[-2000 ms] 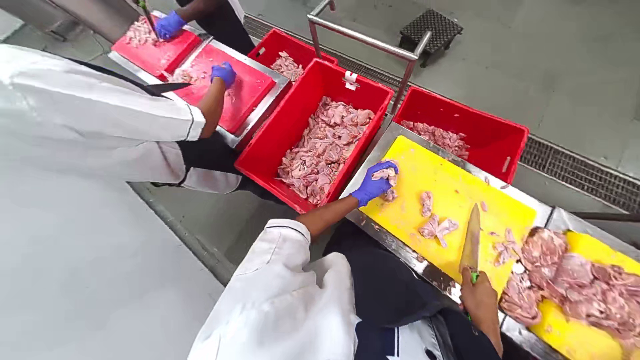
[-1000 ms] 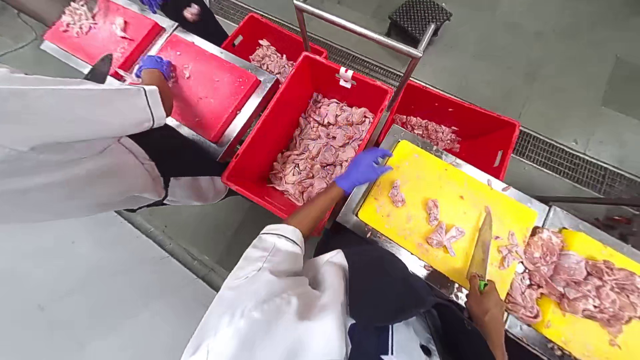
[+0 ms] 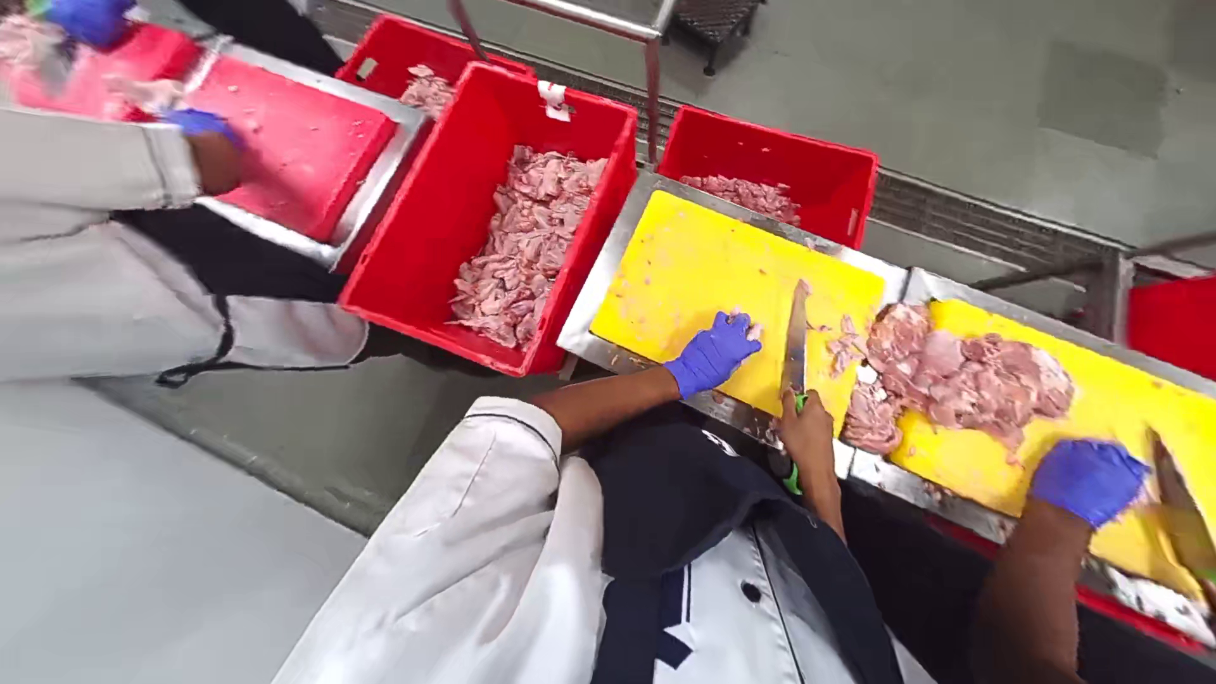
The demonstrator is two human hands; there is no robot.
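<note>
My left hand (image 3: 714,355), in a blue glove, lies low on the yellow cutting board (image 3: 703,256), its fingers curled over a small piece of meat, of which a bit shows at the fingertips. Bare and ungloved, my right hand (image 3: 807,427) grips the green handle of a knife (image 3: 796,332); the blade rests over the board and points away from me. Small meat scraps (image 3: 844,344) lie right of the blade, beside a heap of raw meat (image 3: 969,375) that reaches onto the neighbouring yellow board (image 3: 1121,380).
A deep red crate (image 3: 418,247) of meat pieces stands to the left, another red crate (image 3: 826,180) behind the board. A co-worker's gloved hand (image 3: 1091,480) and knife (image 3: 1178,503) are at the right. Another co-worker's sleeve (image 3: 95,161) reaches over red boards (image 3: 294,142) at the left.
My left hand has moved from the board's left end beside the crate to its near edge, by the knife. The pieces earlier on the board's middle no longer show there. The view has shifted right.
</note>
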